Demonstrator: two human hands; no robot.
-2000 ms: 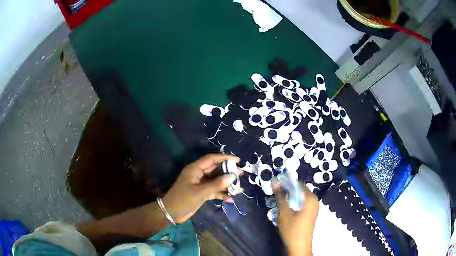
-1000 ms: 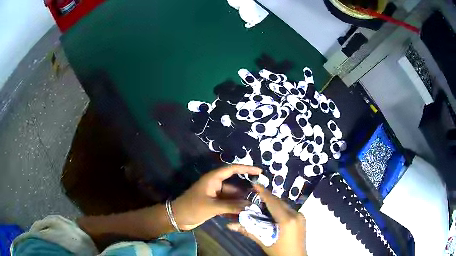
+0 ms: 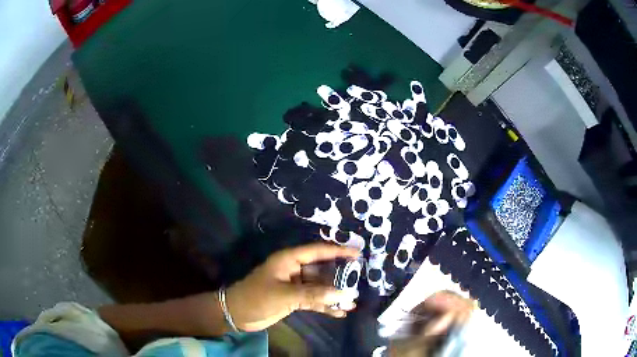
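White oblong parts [image 3: 377, 192] with dark round spots lie in a loose heap on the dark surface in front of me. My left hand [image 3: 293, 287] holds one such white oblong part [image 3: 350, 275] between thumb and fingers at the heap's near edge. My right hand [image 3: 436, 319] is blurred, over the near end of the white sheet [image 3: 412, 287]; a blurred whitish bundle shows in it. Black oblong pieces [image 3: 482, 279] lie side by side in rows on the sheet.
A blue bin [image 3: 520, 209] of tiny silvery pieces stands right of the heap, beside a large curved white sheet [image 3: 583, 268]. The green mat [image 3: 209, 77] extends beyond. A red rack [image 3: 87, 17] and crumpled white cloth [image 3: 337, 10] show at the top.
My right hand has moved away from my left, to the right over the white sheet. My left hand now shows a white part in its fingers. The view has shifted slightly.
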